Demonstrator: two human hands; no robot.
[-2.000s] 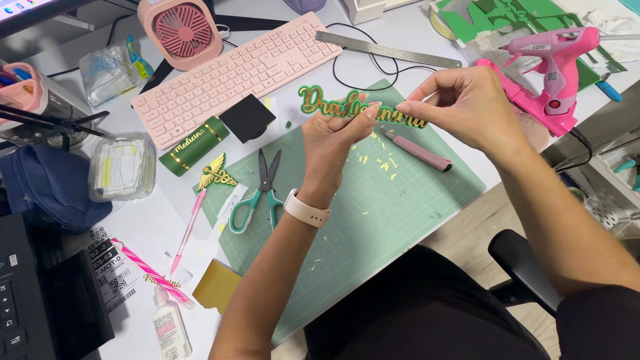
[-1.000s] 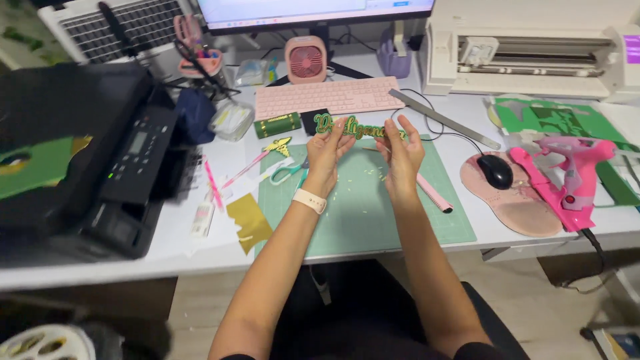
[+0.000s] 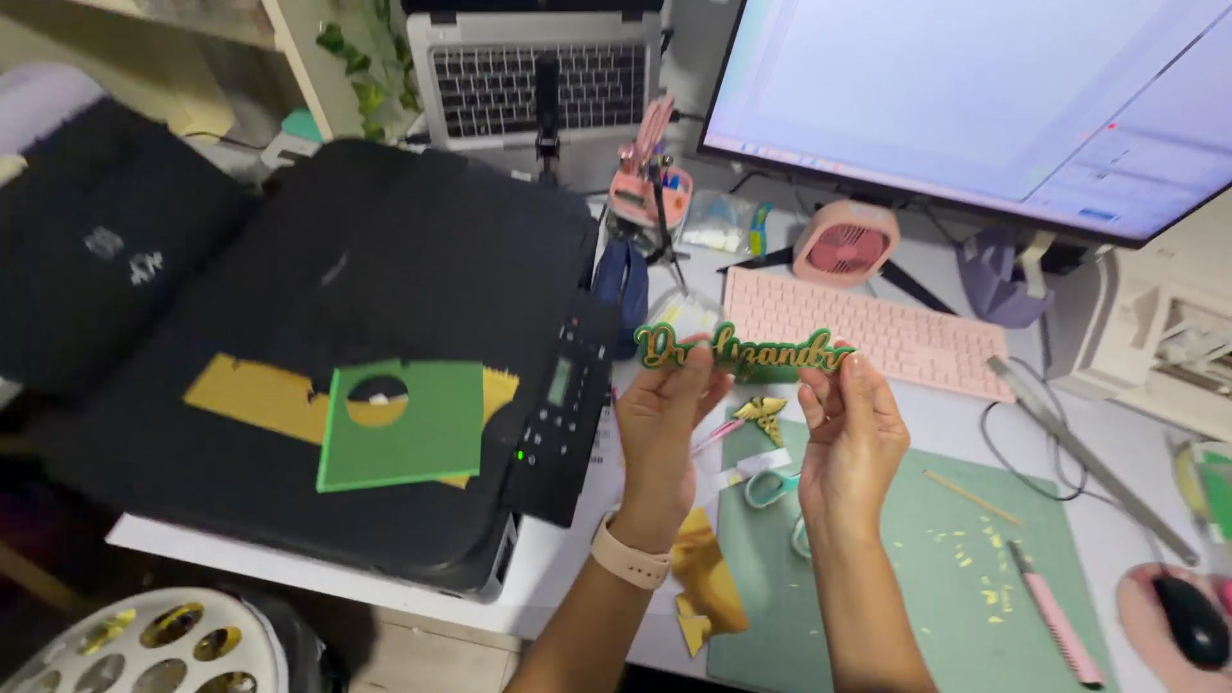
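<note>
A script lettering sign in gold over green [image 3: 770,354] is held up between both hands, above the desk and in front of the keyboard. My left hand [image 3: 666,423] pinches its left part, the thumb covering some letters. At its right end, my right hand [image 3: 855,428] grips it between thumb and fingers. Below lies a green cutting mat [image 3: 924,577] with yellow scraps, a thin wooden stick [image 3: 972,497] and a pink-handled craft knife [image 3: 1054,616]. Teal-handled scissors [image 3: 767,488] are partly hidden by my right hand. A gold winged-staff emblem [image 3: 761,419] lies just beyond them.
A black printer [image 3: 404,250] at left bears green sheets [image 3: 433,433] and gold card [image 3: 252,395]. A pink keyboard [image 3: 866,332], pink fan [image 3: 847,243] and monitor [image 3: 962,96] stand at the back. A steel ruler [image 3: 1088,457] and black mouse [image 3: 1192,621] lie right; gold sheet [image 3: 707,573] near the desk edge.
The view has swung left toward the printer. The hands keep hold of the lettering sign; the right hand, earlier bent over it from the side, now holds its right end from below.
</note>
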